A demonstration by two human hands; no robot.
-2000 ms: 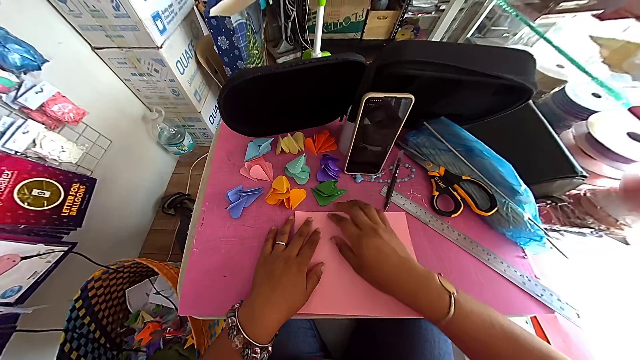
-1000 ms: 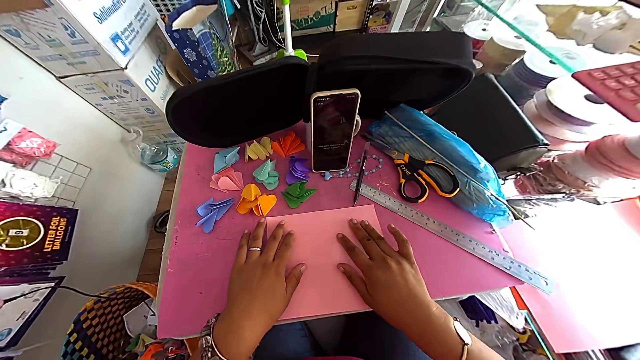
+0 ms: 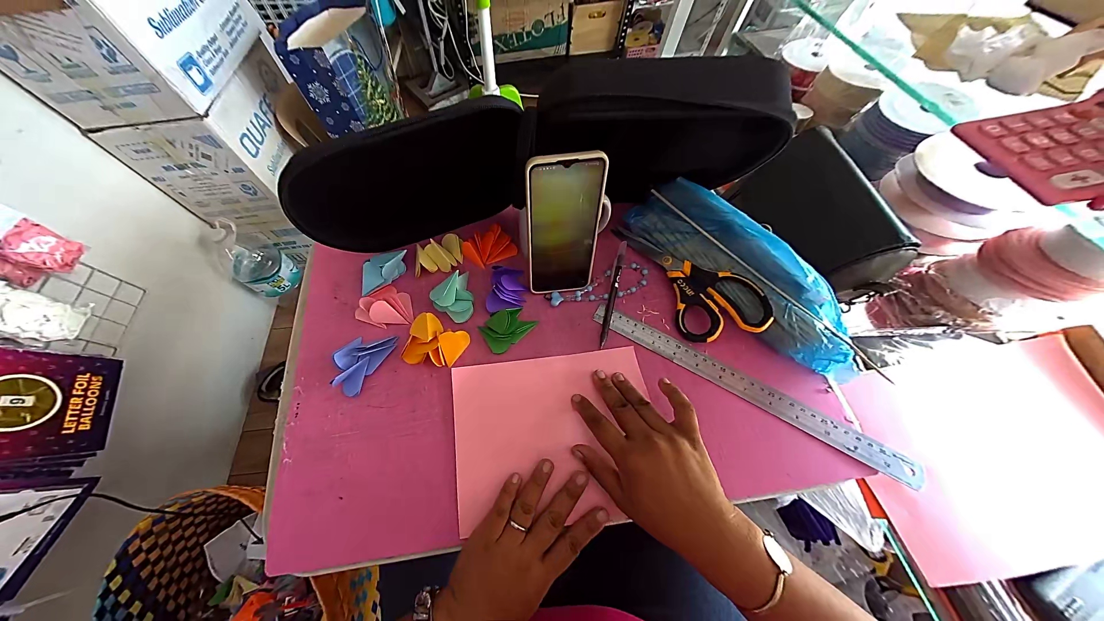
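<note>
A pink sheet of paper (image 3: 526,414) lies flat on the pink tabletop (image 3: 362,483). My left hand (image 3: 530,535), with a ring, rests on its lower edge, fingers apart. Spread over the sheet's right side is my right hand (image 3: 651,440), palm down. Neither hand grips anything. Folded paper pieces in several colours, among them an orange-yellow one (image 3: 434,340) and a green one (image 3: 507,330), sit beyond the sheet. A dark pen (image 3: 613,293) touches or nearly touches the end of a steel ruler (image 3: 759,392). Black-and-orange scissors (image 3: 711,297) lie partly on a blue plastic-wrapped bundle (image 3: 759,267).
A smartphone (image 3: 565,224) stands upright before an opened black case (image 3: 405,172). Light blue beads (image 3: 573,297) lie beside it. A woven basket (image 3: 164,543) is at the lower left, cardboard boxes (image 3: 172,164) behind. Ribbon spools (image 3: 957,172) stand at the right.
My left hand has moved down the sheet to its lower edge. In the oldest frame both hands were close together near the top edge; my right hand is now on the sheet's right side.
</note>
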